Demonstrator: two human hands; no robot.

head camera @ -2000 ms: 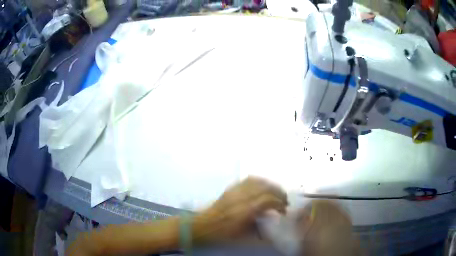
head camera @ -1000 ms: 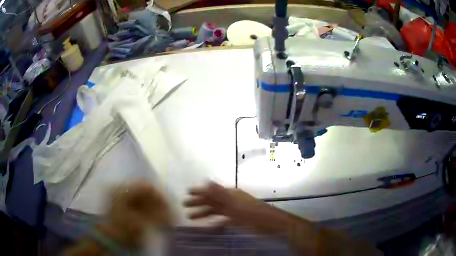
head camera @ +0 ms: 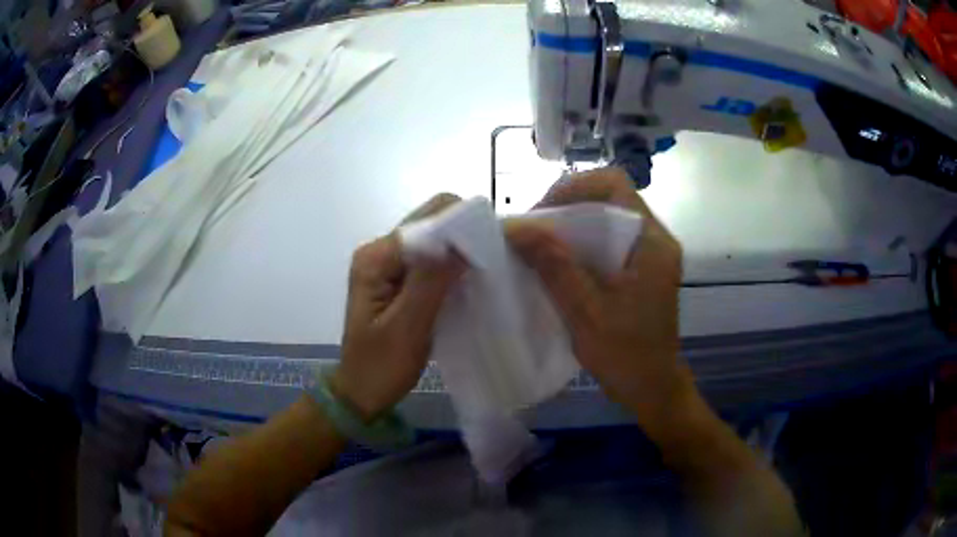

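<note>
A white fabric piece [head camera: 498, 325] is held up in both hands in front of the sewing machine head [head camera: 672, 73]. It is folded at the top and hangs down past the table's front edge. My left hand [head camera: 399, 304], with a green bangle at the wrist, pinches its upper left part. My right hand [head camera: 619, 294] pinches its upper right part, just in front of the needle area. The presser foot is partly hidden behind my right hand. The stack of cut white strips [head camera: 236, 173] lies at the table's left.
Red-and-dark thread snips [head camera: 831, 273] lie right of my right hand. The ruler strip [head camera: 241, 367] runs along the table's front edge. A cream bottle [head camera: 157, 40] stands at the back left. Red material [head camera: 923, 31] shows at the back right.
Both hands have come together in front of the machine and now hold a white piece up between them. The long strip that slanted off the stack has gone from there. The view has tilted down.
</note>
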